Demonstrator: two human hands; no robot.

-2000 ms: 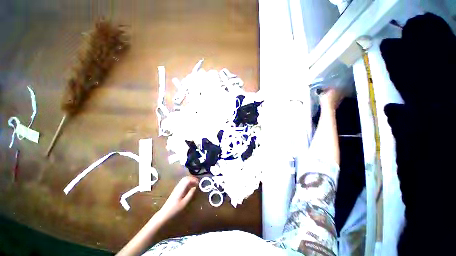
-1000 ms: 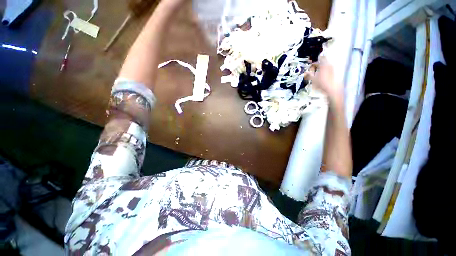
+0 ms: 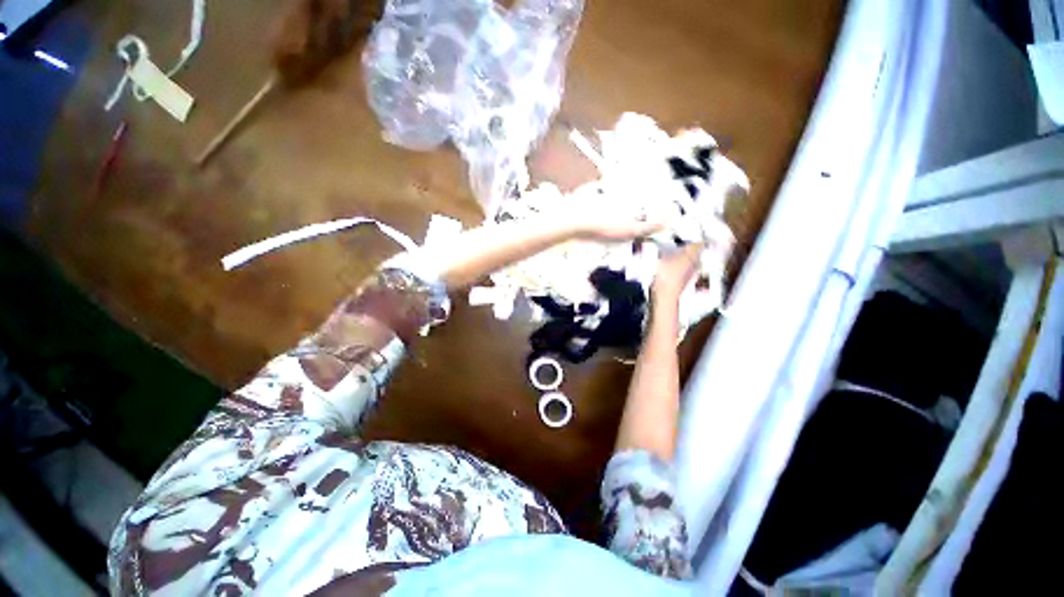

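Observation:
A tangled heap of white and black fabric strips (image 3: pixel 595 306) lies on the brown table. My left hand (image 3: pixel 613 224) reaches into the heap from the left, fingers among the white strips. My right hand (image 3: pixel 677 266) is in the heap's right side, its fingers partly hidden by strips. Glare and blur hide whether either hand grips strips. A clear plastic bag (image 3: pixel 461 76) lies crumpled at the heap's upper left, touching it. Two white rings (image 3: pixel 555 408) lie just below the heap.
A brown fluffy duster (image 3: pixel 317 35) with a thin stick handle lies at the upper left. Near it are a pale label (image 3: pixel 161 91) with a white band and a thin red tool (image 3: pixel 112 157). A long white strip (image 3: pixel 298 239) lies left. White rails (image 3: pixel 805 280) border the table's right side.
The clear bag now lies above left of the heap. My left hand has come down from the top into the heap. My right hand has moved inward from the heap's right edge.

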